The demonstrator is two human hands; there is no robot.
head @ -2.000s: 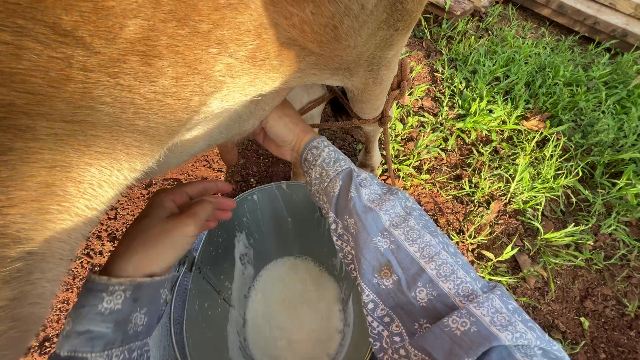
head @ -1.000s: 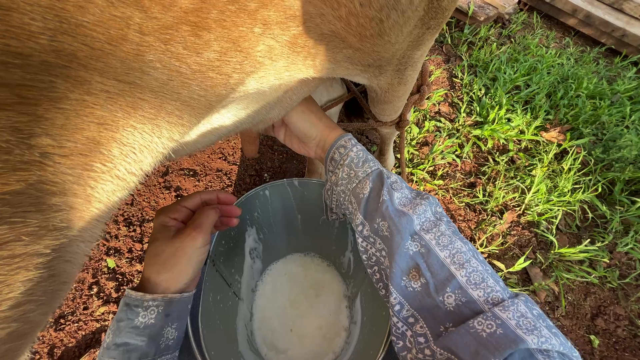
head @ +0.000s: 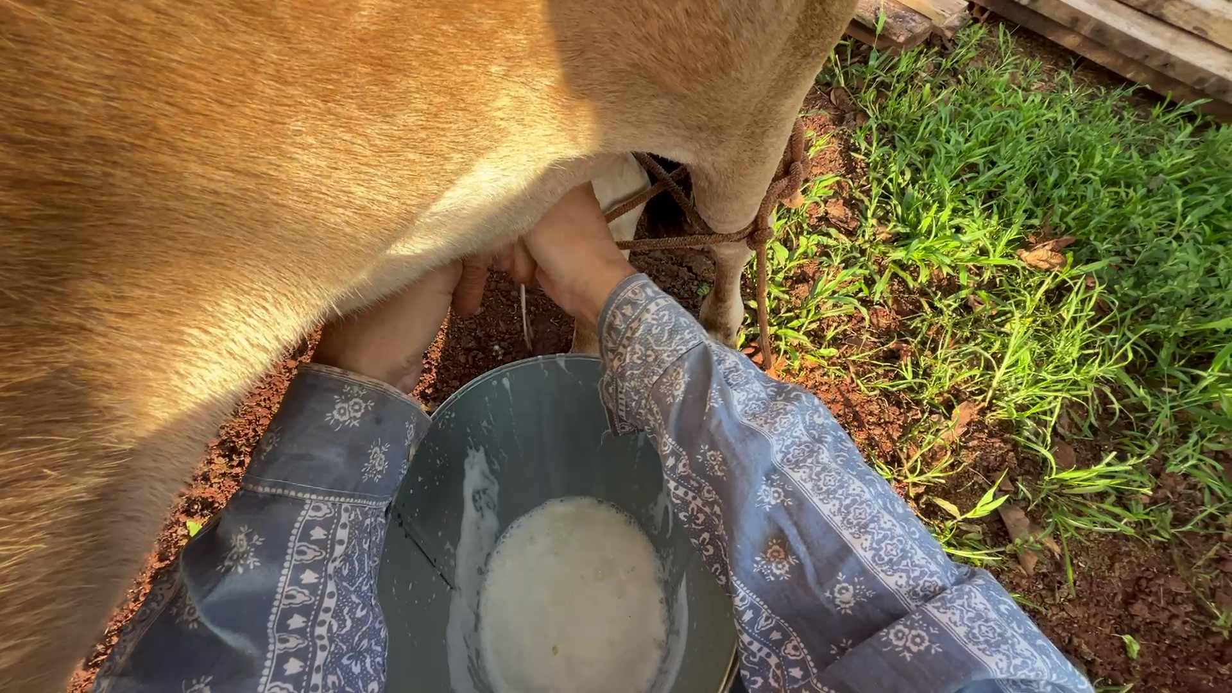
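A tan cow (head: 385, 125) stands across the left and top of the view. My left hand (head: 390, 322) reaches under its belly, its fingers mostly hidden by the body. Beside a teat (head: 471, 286), my right hand (head: 575, 248) is up at the udder, fingers curled, apparently around a teat; a thin white stream of milk (head: 526, 316) falls below it. Under both hands is a grey bucket (head: 539, 414) with frothy white milk (head: 575, 597) at its bottom and milk streaks on the inner wall. Whether the left fingers grip anything is hidden.
A brown rope (head: 760, 231) is tied around the cow's hind legs (head: 724, 289), just beyond my right hand. Green grass (head: 1039, 289) and reddish soil (head: 1136, 597) lie to the right. Wooden planks (head: 1136, 43) rest at the top right.
My left hand has gone from above the bucket's left rim to under the cow's belly. My right hand stays at the udder. The white stream shows only now.
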